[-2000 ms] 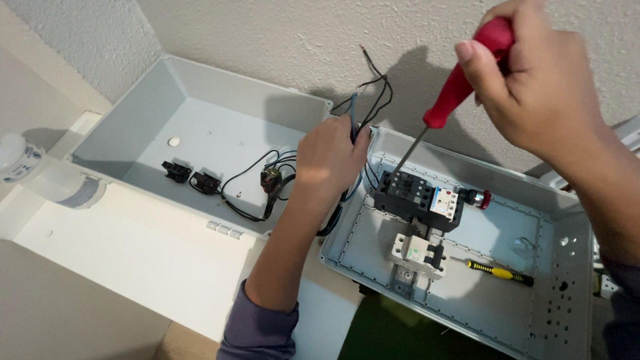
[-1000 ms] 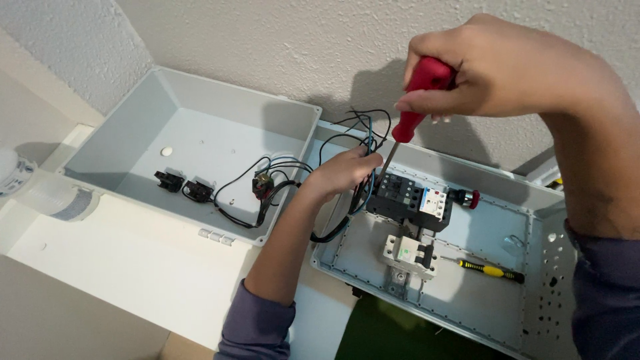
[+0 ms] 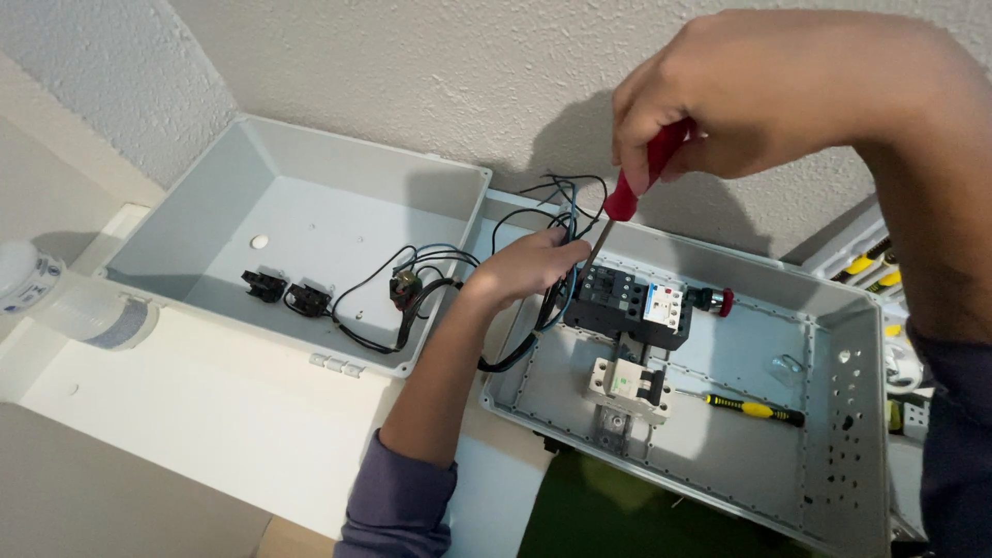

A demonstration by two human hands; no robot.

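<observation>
My right hand point(image 3: 697, 116) grips a red-handled screwdriver point(image 3: 624, 198), its shaft slanting down to the left end of a black contactor point(image 3: 604, 291). The contactor, with a white-faced overload relay point(image 3: 663, 306) beside it, sits in the right grey enclosure point(image 3: 821, 480). My left hand point(image 3: 531, 263) is around the bundle of black and blue wires point(image 3: 570, 221) just left of the contactor; its fingertips are partly hidden among them. Below is a white circuit breaker point(image 3: 632, 387) on a metal rail. The screwdriver's tip is hard to make out.
The left enclosure point(image 3: 194, 271) holds black switch blocks point(image 3: 308, 300) and wired parts. A yellow-black screwdriver point(image 3: 756, 409) and a red-capped push button point(image 3: 717, 302) lie in the right enclosure. A translucent bottle point(image 3: 85, 306) lies at far left. More tools are at right.
The red screwdriver and right hand have moved left from two seconds ago, the shaft staying by the contactor. My left hand has turned and now sits lower on the wires.
</observation>
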